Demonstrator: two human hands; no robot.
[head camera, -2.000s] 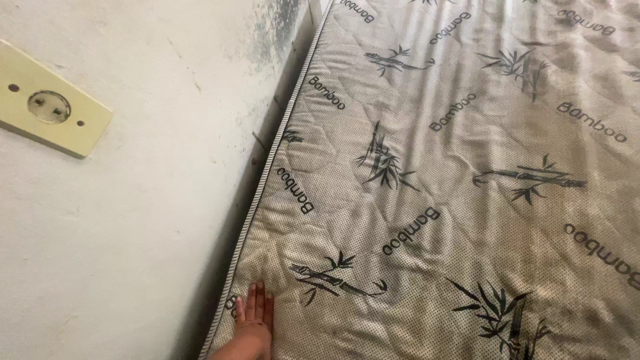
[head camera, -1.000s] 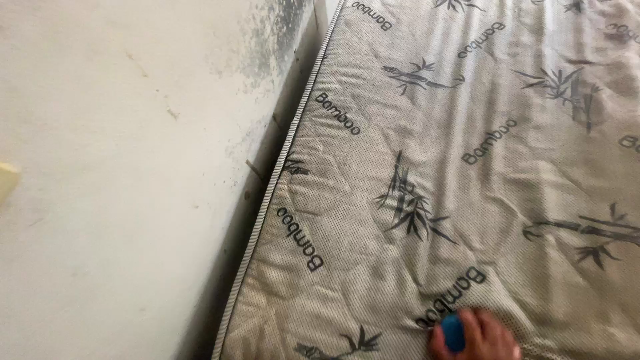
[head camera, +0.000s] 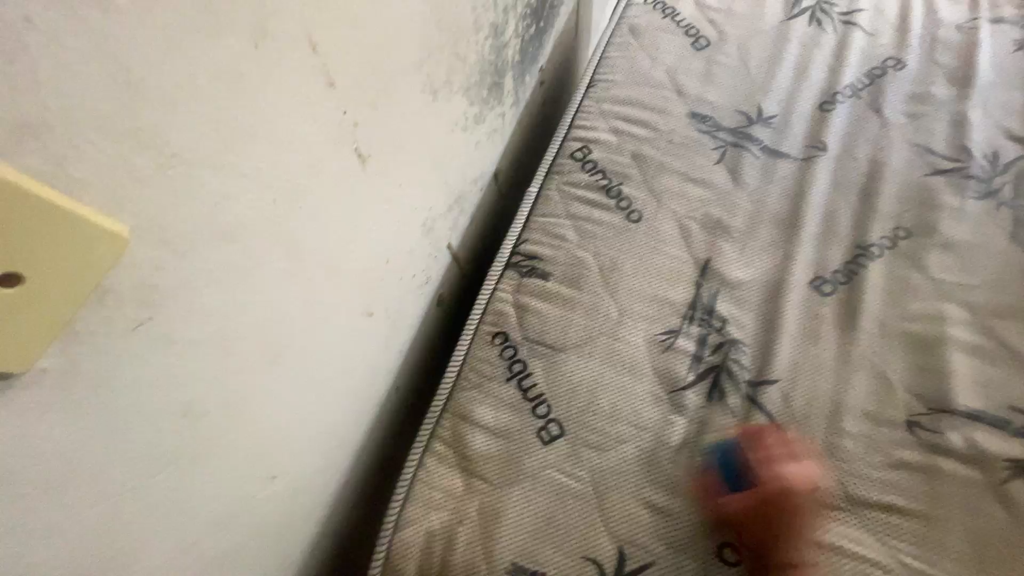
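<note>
My right hand (head camera: 772, 496), blurred, is closed around a small blue object (head camera: 730, 466) at the lower right of the head view. What the object is cannot be told; only part of it shows between the fingers. The hand is over the mattress (head camera: 640, 320), whose beige fabric bears dark bamboo prints and has wrinkles running across it. A striped piping edges the mattress on its left side. My left hand is out of the frame.
A pale wall (head camera: 240, 240) with dark stains near the top stands at the left. On it is part of a yellowish socket plate (head camera: 64, 272). A narrow dark gap (head camera: 416, 368) runs between wall and mattress.
The left hand that lay flat near the mattress edge two seconds ago is out of view. My right hand with the blue object came into view, and since then has moved farther up over the mattress.
</note>
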